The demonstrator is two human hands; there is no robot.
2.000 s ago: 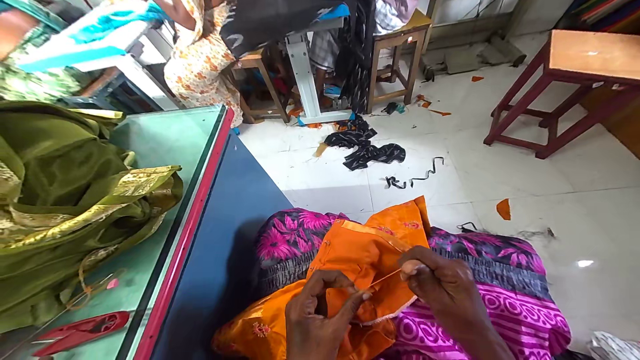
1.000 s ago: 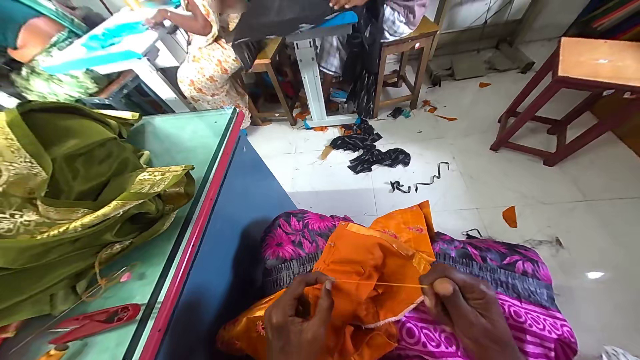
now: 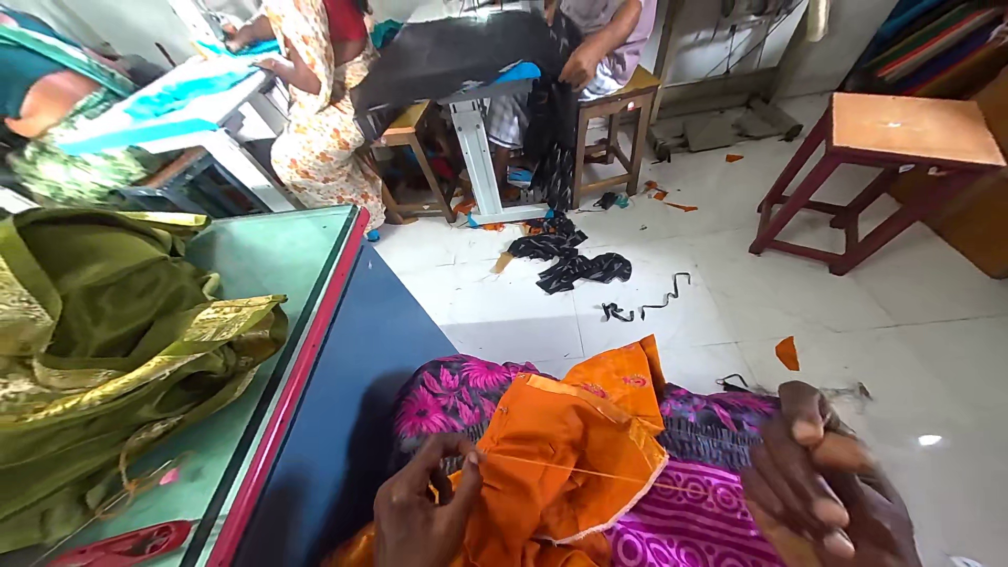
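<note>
An orange fabric garment piece (image 3: 543, 441) with a pale frayed edge lies across my lap, over a purple and black patterned cloth (image 3: 669, 504). My left hand (image 3: 429, 496) is at its left side, thumb and forefinger pinching an orange thread (image 3: 567, 469). That thread runs to the right above the fabric towards my right hand (image 3: 827, 472), which is raised over the right side of my lap with its fingers curled and partly blurred. The thread fades from sight near the right palm; whether a needle is there cannot be told.
Left, a glass-topped table (image 3: 268, 244) holds olive-green cloth with gold borders (image 3: 142, 339) and red-handled scissors (image 3: 126, 545). Black cloth scraps (image 3: 583, 269) and an orange scrap (image 3: 787, 353) lie on the floor. A wooden stool (image 3: 913, 130) stands right. Other people sit at work tables beyond.
My right hand has moved away to the right from the orange fabric, and a longer stretch of thread now shows between my hands. My left hand stays near the fabric's left side.
</note>
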